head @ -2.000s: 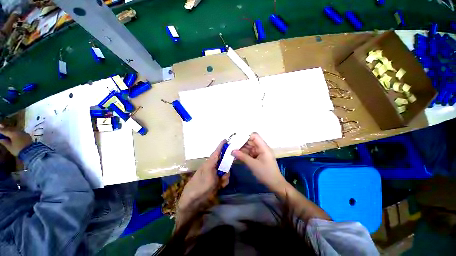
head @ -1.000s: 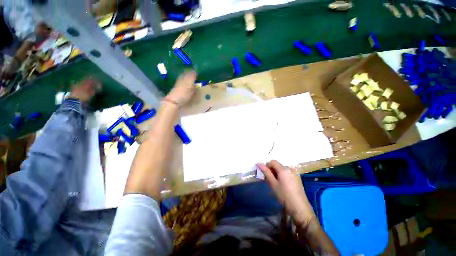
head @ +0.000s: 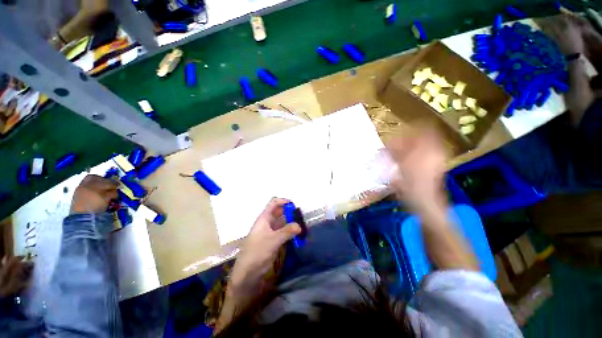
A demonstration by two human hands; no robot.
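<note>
My left hand (head: 269, 228) holds a blue battery pack (head: 294, 224) upright at the near edge of the white work sheet (head: 277, 178). My right hand (head: 419, 162) is blurred, over the right edge of the sheet near the parts box; whether it holds anything cannot be told. Another blue pack with a thin lead (head: 208, 183) lies at the sheet's left edge. The open brown parts box (head: 485, 125) holds cream pieces (head: 437, 91). Reddish-brown lead wires (head: 383, 117) lie by the sheet's upper right corner.
Another person's hand (head: 96, 193) touches the pile of packs (head: 135, 178) at left. A metal upright (head: 99, 105) stands beside the green conveyor (head: 218, 49) carrying packs. A dense blue heap (head: 521, 59) lies right, near another person's arm. A blue stool (head: 472, 231) stands below the bench.
My left hand has come back from the conveyor and now holds a blue pack. My right hand has moved right towards the box. The neighbour's hand has moved onto the left pile; the view has shifted.
</note>
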